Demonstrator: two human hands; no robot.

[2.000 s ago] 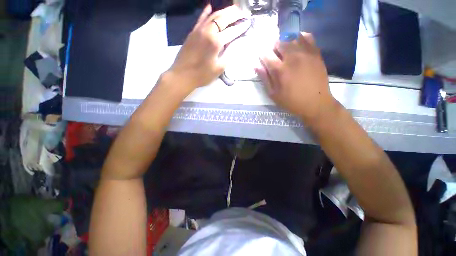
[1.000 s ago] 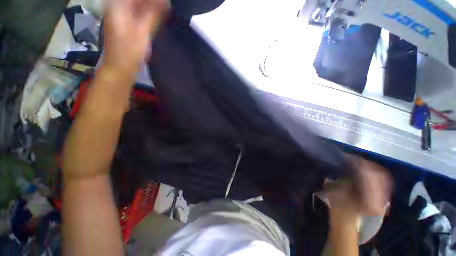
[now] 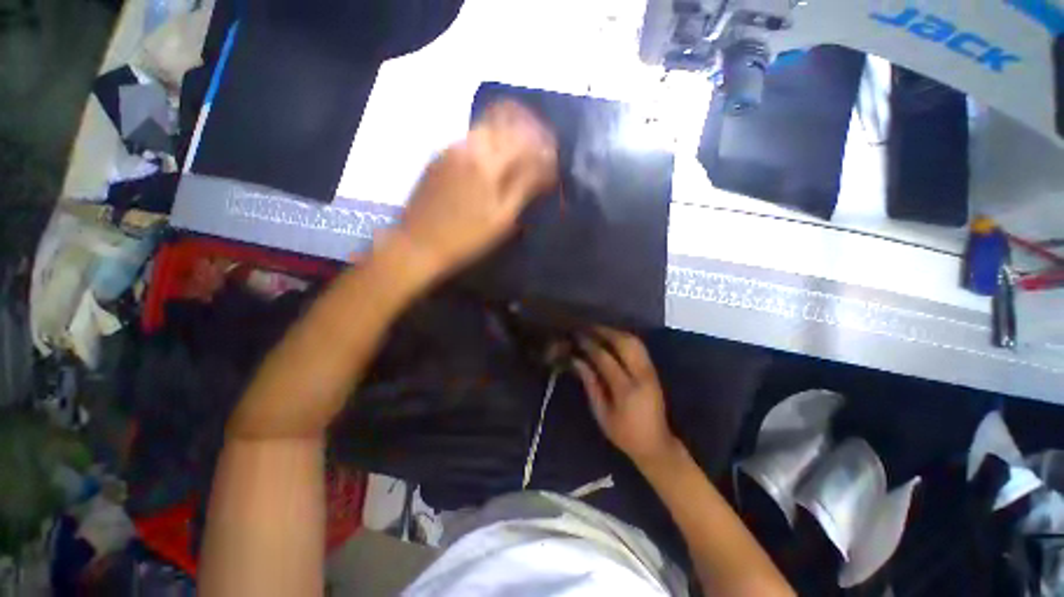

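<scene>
A black cloth piece (image 3: 607,222) lies over the table's front edge, left of the needle area, and hangs down toward my lap. My left hand (image 3: 496,169), blurred, is over the upper left part of this cloth; its hold is unclear. My right hand (image 3: 609,379) is below the table edge at the cloth's lower end, fingers bent on dark cloth; whether it grips is hard to tell. The presser foot and needle area (image 3: 737,88) of the white sewing machine (image 3: 922,58) is right of the cloth, partly lost in glare.
Long black panels (image 3: 292,111) lie at left. Small black panels (image 3: 784,146) and a narrower one (image 3: 929,146) lie under the machine arm. Snips (image 3: 1003,313) and a red-handled tool (image 3: 1038,262) are at right. A red basket (image 3: 175,274) and scraps are left; silvery curved pieces (image 3: 846,490) lower right.
The black cloth stretched across my lap now lies partly on the table. My left hand moved right and down onto it; my right hand moved left to its lower end. The camera view shifted.
</scene>
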